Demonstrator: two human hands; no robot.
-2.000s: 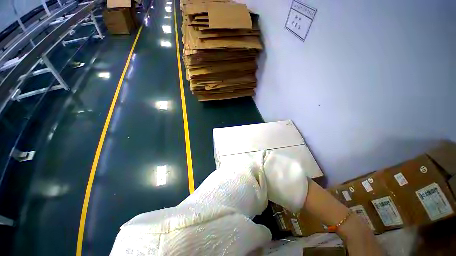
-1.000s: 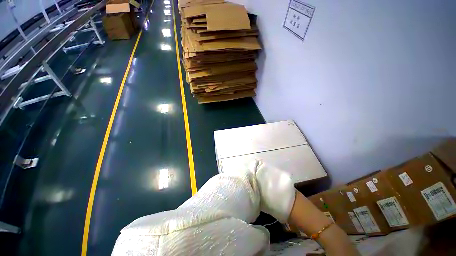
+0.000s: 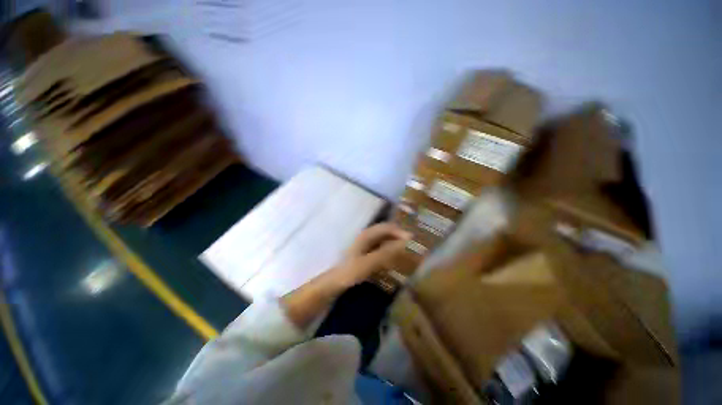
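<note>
The view is blurred by motion. My left hand (image 3: 376,251), in a cream sleeve, reaches up from the lower left. Its fingers are slightly apart and nothing shows in them. It is beside a row of brown cartons (image 3: 447,170) with white labels; contact is unclear. An opened brown carton (image 3: 447,297) with raised flaps stands at the lower right. A clear plastic bag (image 3: 534,356), with contents I cannot make out, lies inside it. My right hand is not in view.
A closed white carton (image 3: 297,229) is on the green floor left of my hand. A tall pile of flattened cardboard (image 3: 134,126) stands by the pale wall. Yellow lines run along the floor at left. Another open brown carton stands at far right.
The view has swung right and tilted. My left hand, cut off at the bottom before, is now visible. The opened carton with the plastic bag has come into view; the conveyor has gone.
</note>
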